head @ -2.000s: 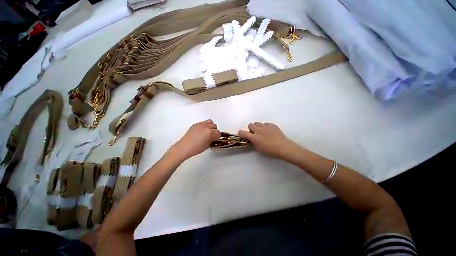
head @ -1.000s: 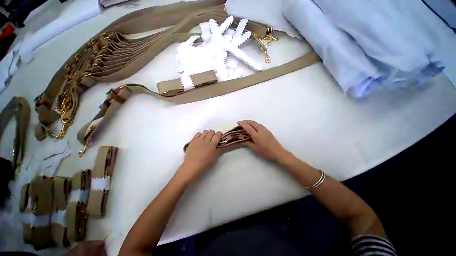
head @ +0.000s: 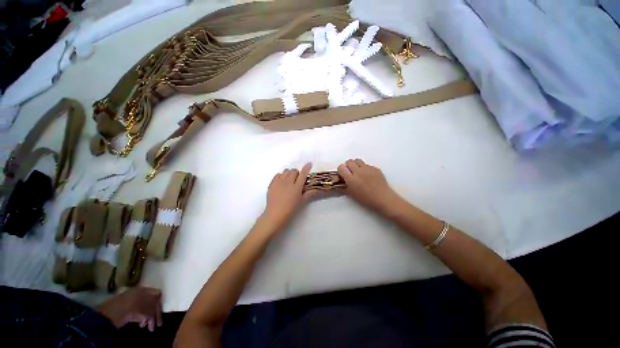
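Observation:
A folded tan strap bundle (head: pixel 323 182), seen on its edge with gold and brown pieces between the layers, lies on the white table in front of me. No white band shows round it. My left hand (head: pixel 287 195) holds its left end. My right hand (head: pixel 364 182) holds its right end. Both hands are bare, with the fingers partly hidden behind the bundle. A banded strap bundle (head: pixel 290 105) lies beyond, against the heap of white paper strips (head: pixel 333 61).
A long webbing strap (head: pixel 381 107) stretches behind my hands, with a fanned strap pile (head: pixel 197 61) beyond. Several banded bundles (head: pixel 95 245) stand at left, near a black object (head: pixel 27 202). Another person's hand (head: pixel 136 306) rests at the lower left edge. Pale sheets (head: pixel 510 75) lie at right.
My left hand's fingers have shifted at the bundle's left end, and the bundle looks straighter. The other person's hand shows more fully at lower left. The black object has come into view. The camera view has shifted.

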